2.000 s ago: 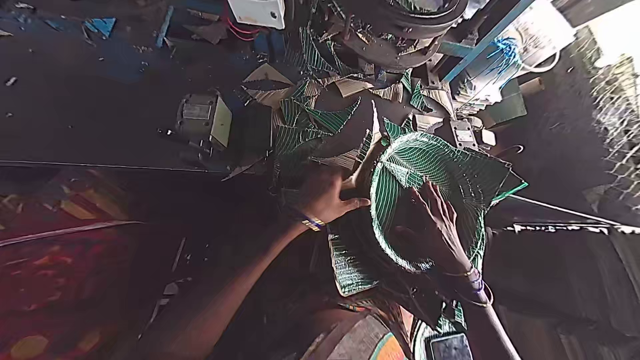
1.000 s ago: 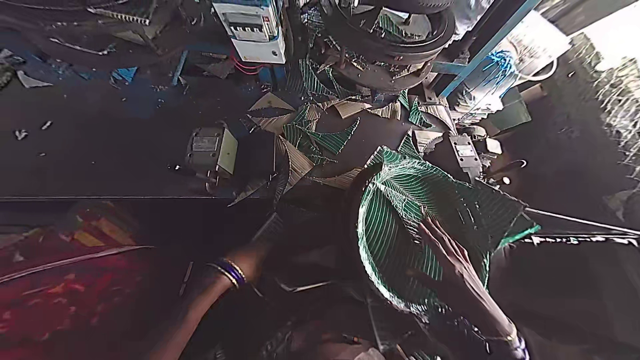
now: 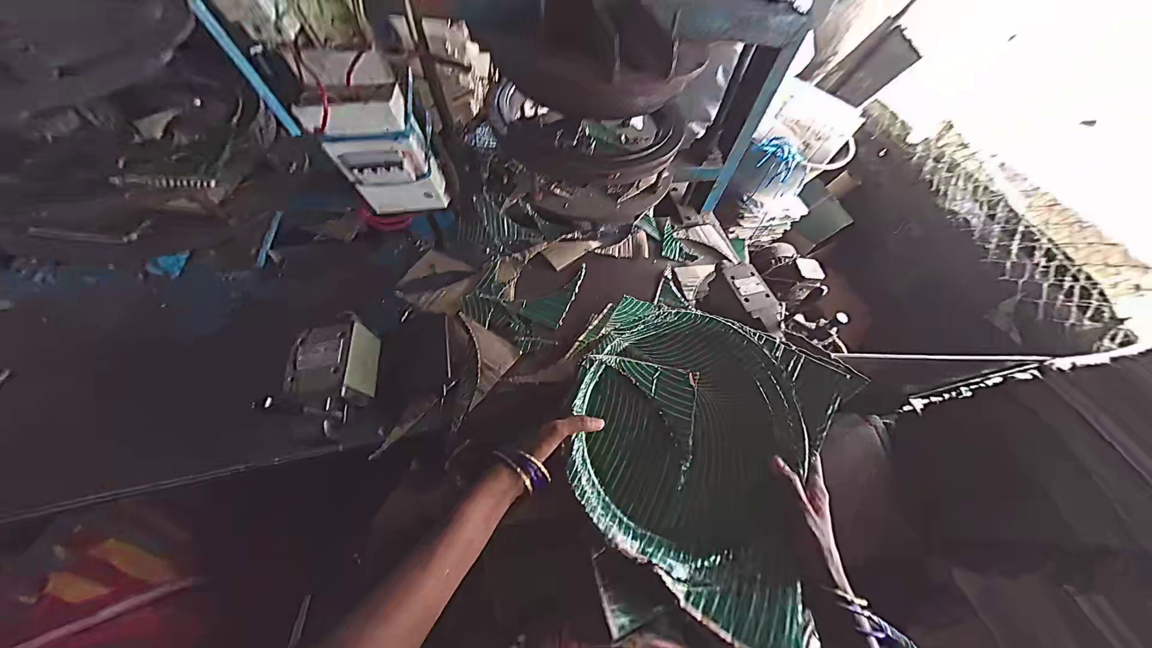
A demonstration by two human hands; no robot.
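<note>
A round, shallow green leaf-pattern plate point(image 3: 666, 432) with ragged uncut edges lies in front of me at the centre right. My left hand point(image 3: 562, 434) grips its left rim, the thumb over the inner edge and the other fingers hidden beneath. At the plate's right rim is my right hand point(image 3: 805, 495), its fingers pointing up along the edge; shadow hides part of it, and whether it grips the rim is unclear. Bangles circle both wrists. A torn flap of the green sheet point(image 3: 742, 598) hangs below the plate.
Beyond the plate stands a press with a round metal die point(image 3: 594, 148) in a blue frame. Green and brown offcuts point(image 3: 486, 355) litter the bench before it. A small metal box point(image 3: 333, 364) sits at left, a switch box point(image 3: 387, 171) behind it. Another metal box point(image 3: 751, 292) is at right.
My left hand was low and away from the plate a second ago; now it is at the left rim. My right hand has moved from inside the plate to its right edge.
</note>
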